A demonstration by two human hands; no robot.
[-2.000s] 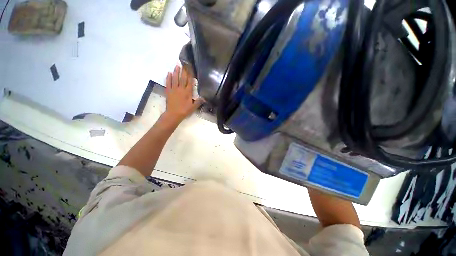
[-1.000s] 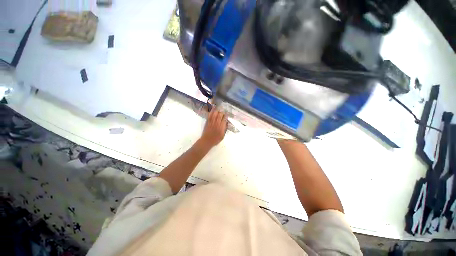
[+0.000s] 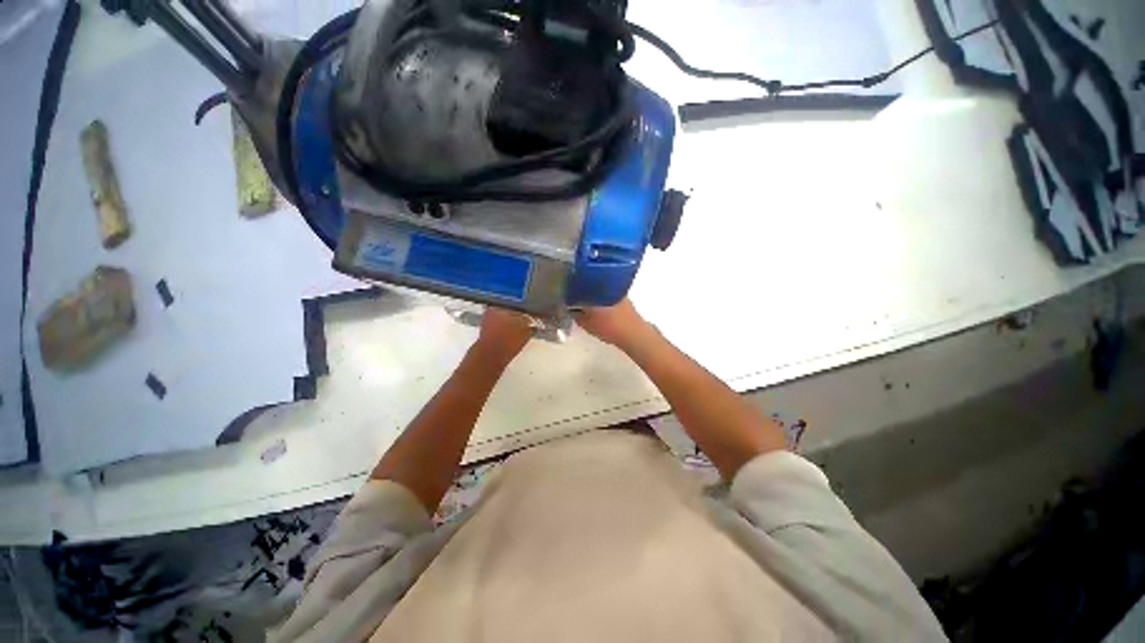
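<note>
The straight knife cutting machine (image 3: 483, 163), with silver and blue motor body, black looped cable and a control box with a blue label (image 3: 440, 264), stands over the white table in the upper middle. My left hand (image 3: 507, 329) is under the control box's near edge, beside a shiny piece of metal (image 3: 553, 329); its fingers are hidden. My right hand (image 3: 605, 322) is under the blue end of the motor; its fingers are hidden too, so its grip cannot be told. The fabric lay (image 3: 188, 339), white-topped with a dark stepped edge, lies to the left.
A brown taped block weight (image 3: 88, 317) and yellowish bar weights (image 3: 106, 186) (image 3: 252, 163) lie on the lay. A dark strip (image 3: 791, 109) and a black cable (image 3: 816, 86) lie beyond the machine. Dark offcuts (image 3: 1067, 138) are heaped at right. The table edge (image 3: 804, 367) runs before me.
The machine has moved left in view and turned, its upright now showing at upper left. My hands have come closer together under it. The view has shifted, showing more table at right.
</note>
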